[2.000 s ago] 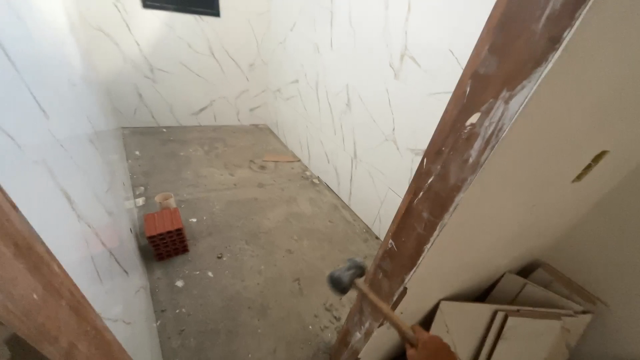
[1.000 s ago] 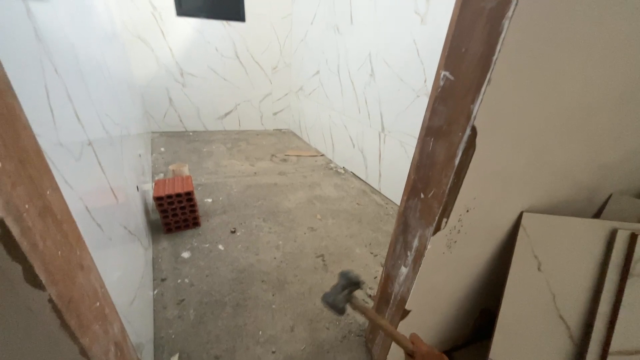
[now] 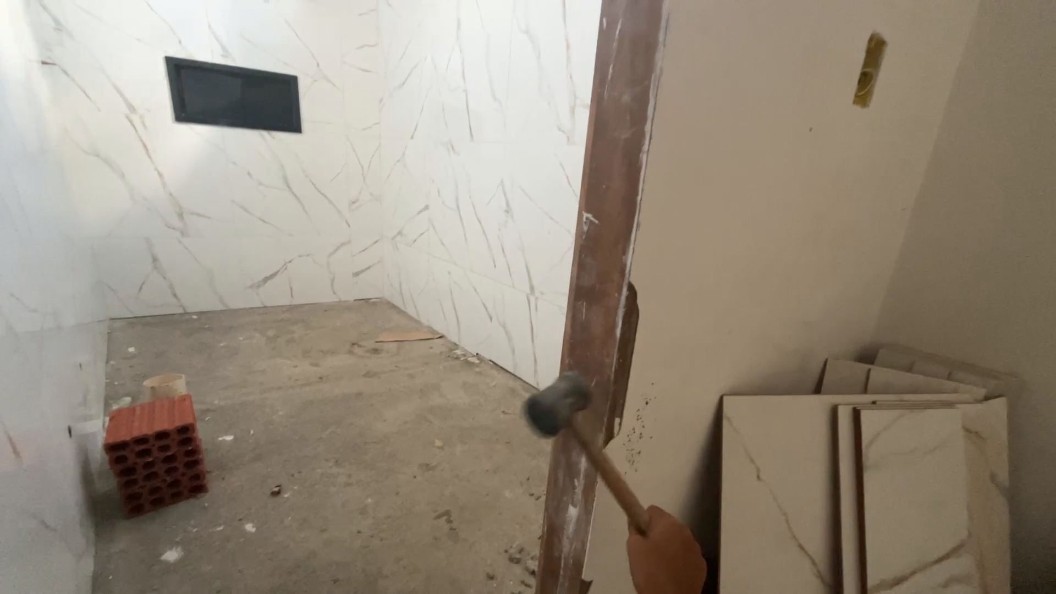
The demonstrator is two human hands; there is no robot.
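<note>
My right hand [image 3: 665, 551], low and right of centre, is closed around the wooden handle of a mallet [image 3: 559, 404]. The mallet's dark, slightly blurred head points up and left, in front of the brown wooden door frame [image 3: 606, 190]; whether it touches the frame cannot be told. Just right of the hand, marble-patterned tiles [image 3: 775, 487] lean in a stack against the wall. My left hand is out of view.
Beyond the doorway, a red hollow clay brick block [image 3: 157, 454] stands on the rough concrete floor [image 3: 355, 462] by the left wall, with a small tub [image 3: 165, 384] behind it. Debris bits and a flat piece [image 3: 410, 337] lie about. A dark-framed window [image 3: 235, 95] sits in the tiled far wall.
The view has tilted up and turned right. The mallet in my right hand, seen over the floor beside the frame earlier, now appears in front of the door frame.
</note>
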